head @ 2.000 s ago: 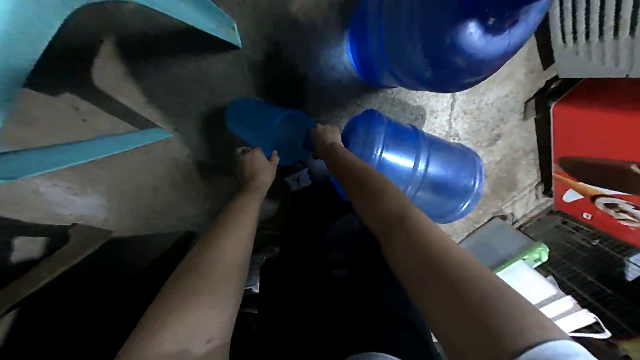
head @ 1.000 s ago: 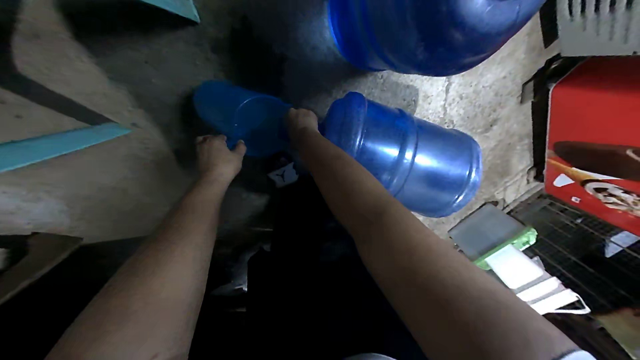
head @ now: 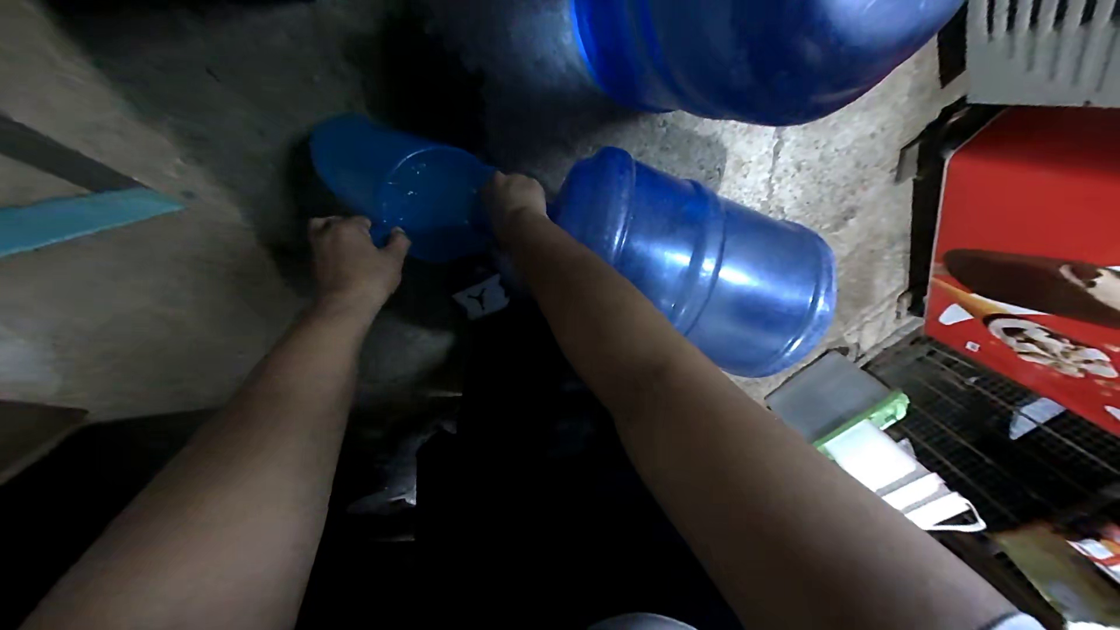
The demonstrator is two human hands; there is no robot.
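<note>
A blue plastic container [head: 398, 188], round and open at one end, lies or tilts low over the concrete floor. My left hand [head: 357, 254] grips its near edge, with thumb and fingers at the rim. My right hand [head: 514, 199] is closed on its right side, beside the neck end of a translucent blue water jug [head: 700, 262]. That jug lies on its side; whether its mouth meets the container is hidden behind my right hand and arm.
A larger blue water jug [head: 761, 52] is at the top. A teal plastic leg [head: 87, 219] reaches in from the left. To the right are a red ice cream box or freezer panel [head: 1032, 210], a black wire rack [head: 980, 411] and a grey, green-edged bin [head: 831, 398].
The view has shifted, and less of the teal furniture shows. Both hands stay at the blue container; no grasp has plainly changed.
</note>
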